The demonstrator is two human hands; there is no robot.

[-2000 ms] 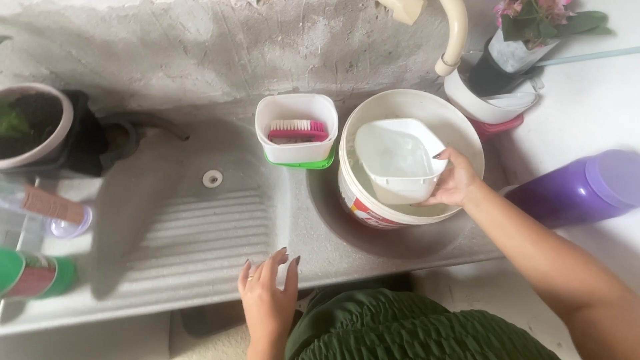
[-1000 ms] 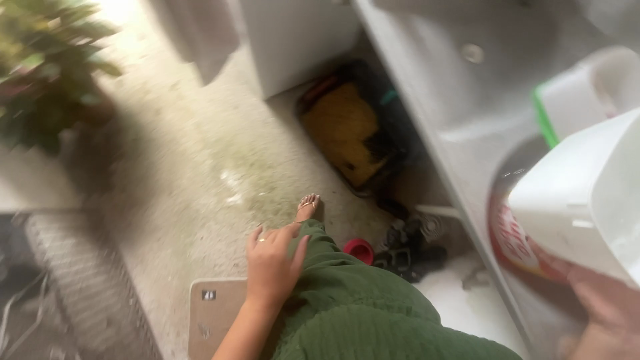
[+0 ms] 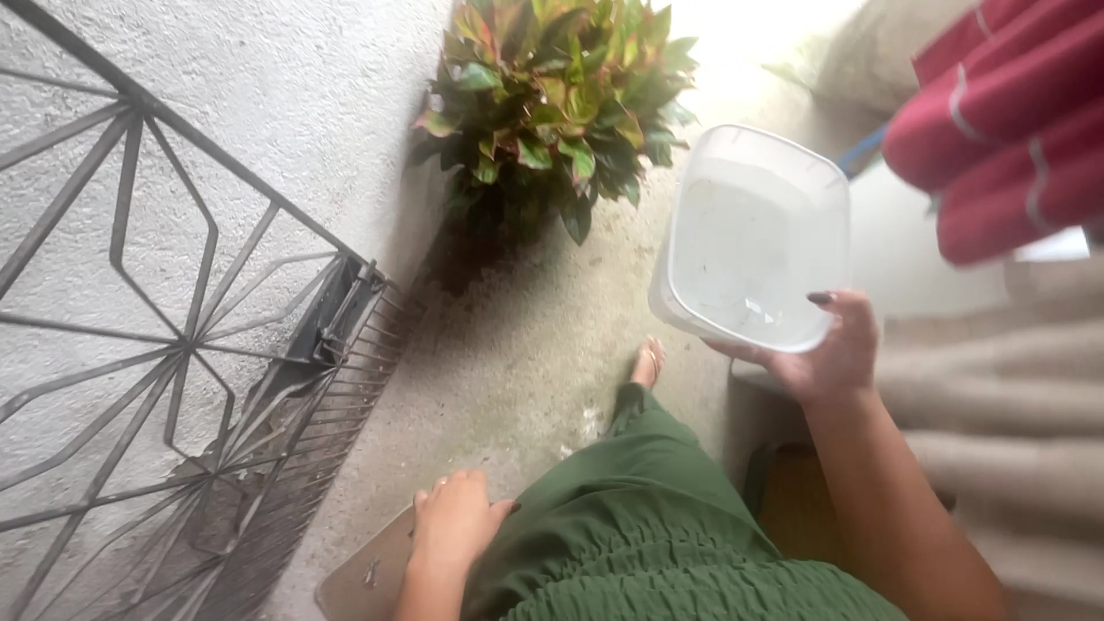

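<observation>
My right hand (image 3: 828, 354) grips the near rim and corner of a white translucent plastic container (image 3: 750, 233), thumb over the edge and fingers beneath. Clear liquid, apparently water, lies in the container, which is held out in front of me at the right of centre. Low in the view, my left hand (image 3: 457, 517) hangs beside my green clothing, fingers loosely apart, with nothing seen in it. Below that hand is a flat beige board or panel (image 3: 366, 561), whose exact kind I cannot tell.
A leafy green and reddish plant (image 3: 561, 112) stands ahead by the wall. A grey metal grille (image 3: 185, 345) runs along the left. Red cloth (image 3: 1000, 129) hangs at the upper right, with beige fabric (image 3: 1018, 440) below it. Concrete floor (image 3: 517, 371) stretches ahead of my foot.
The container was over a bucket in the sink and is now held out above the floor, still in my right hand. The view has turned left, from the sink to the plant and grille.
</observation>
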